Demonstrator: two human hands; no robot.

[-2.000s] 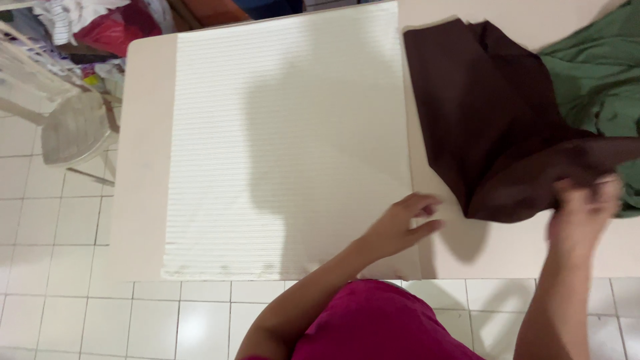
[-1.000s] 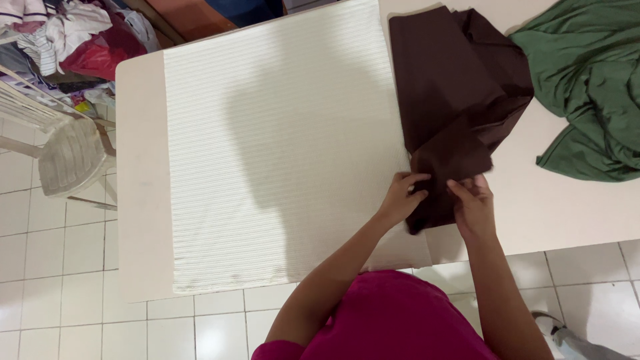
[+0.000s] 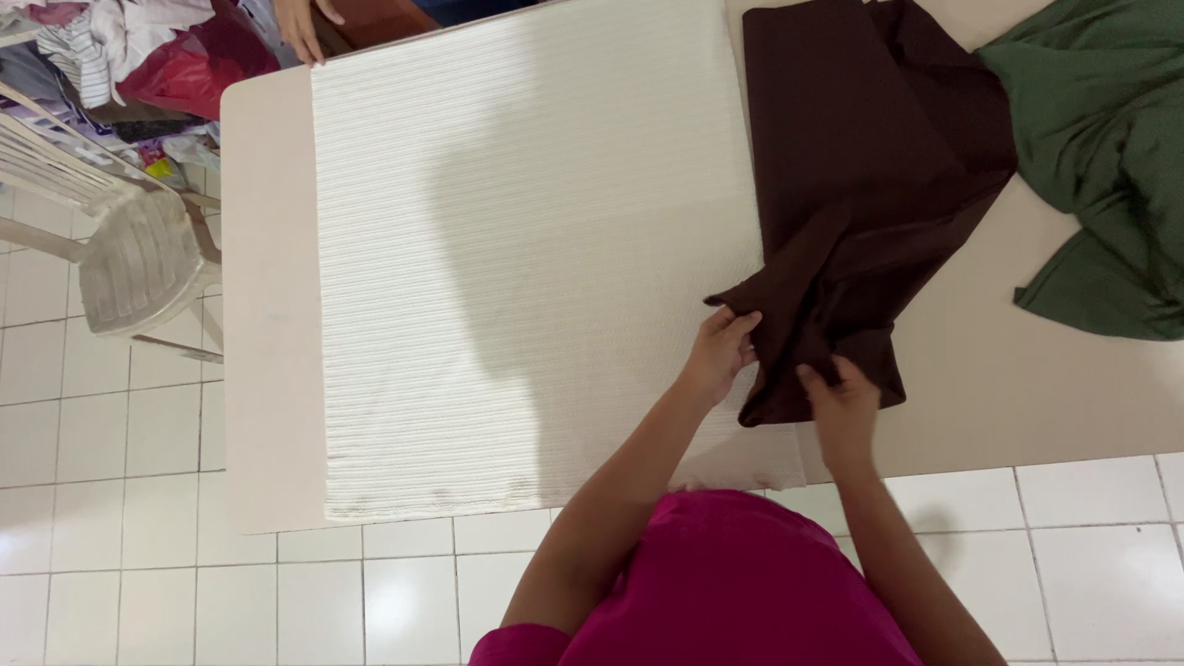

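Dark brown fabric (image 3: 851, 139) lies partly folded on the table, its near end bunched between my hands. My left hand (image 3: 726, 356) grips its left edge over the right border of a white ribbed cloth (image 3: 555, 231). With thumb and fingers, my right hand (image 3: 844, 407) pinches the brown fabric near its lower edge. The white cloth lies flat to the left, with a shadow across it. Green fabric (image 3: 1101, 166) lies rumpled at the right, touching or close beside the brown fabric's upper right edge.
The beige table (image 3: 268, 305) has its near edge just in front of me. A plastic chair (image 3: 143, 259) stands at the left, below a pile of clothes and bags (image 3: 157, 65). Another person's hand (image 3: 301, 28) touches the white cloth's far left corner. The floor is tiled.
My left hand has moved from the bare table edge onto the brown fabric and grips it. The fabric's near end has shifted and been refolded. Another person's hand has appeared at the far left corner.
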